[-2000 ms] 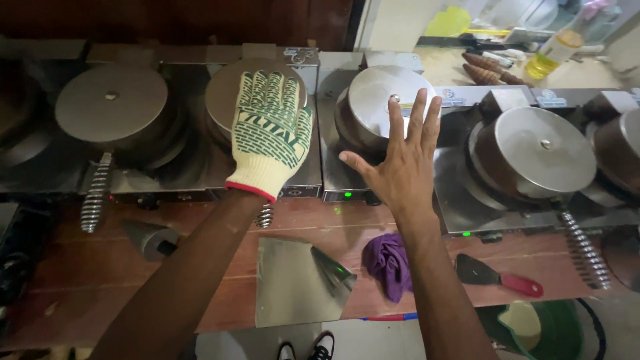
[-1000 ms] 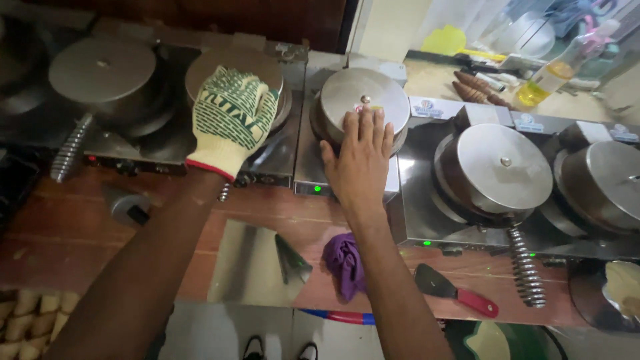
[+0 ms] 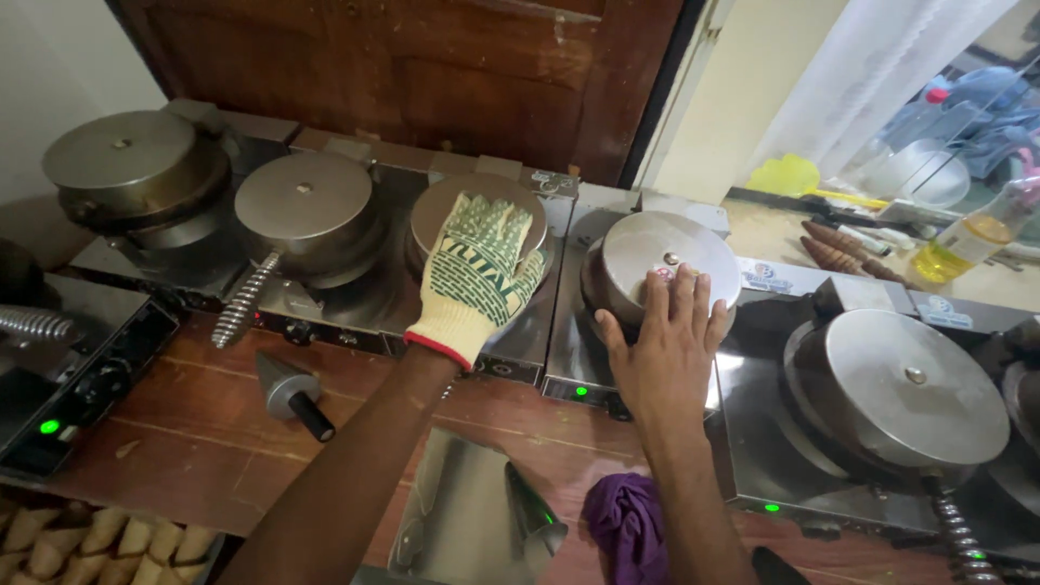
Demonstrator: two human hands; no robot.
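My left hand [image 3: 479, 272], in a cream knit glove with green grip print and a red cuff, lies flat over the round metal lid of a waffle-cone iron [image 3: 431, 203]. My bare right hand [image 3: 670, 341] has its fingers spread on the near part of the silvery lid of the neighbouring iron [image 3: 642, 244]. Neither hand grips anything. The left iron's coil handle is mostly hidden under my left wrist. Below lie a metal cone form with a black handle [image 3: 288, 390], a metal sheet [image 3: 455, 504] with a dark conical piece [image 3: 532, 504] on it, and a purple cloth [image 3: 626, 520].
More irons stand at left [image 3: 305, 199] and right [image 3: 910, 390], their coil handles jutting toward me. Rolled cones [image 3: 106, 536] fill a container at lower left. On the back right ledge are brown ridged cone-shaped pieces [image 3: 845, 248] and a bottle of yellow liquid [image 3: 963, 244].
My right hand, raised with fingers spread two seconds ago, has come down onto the lid. My left hand stays on its iron. The view has shifted to the left, showing more irons and the rolled cones.
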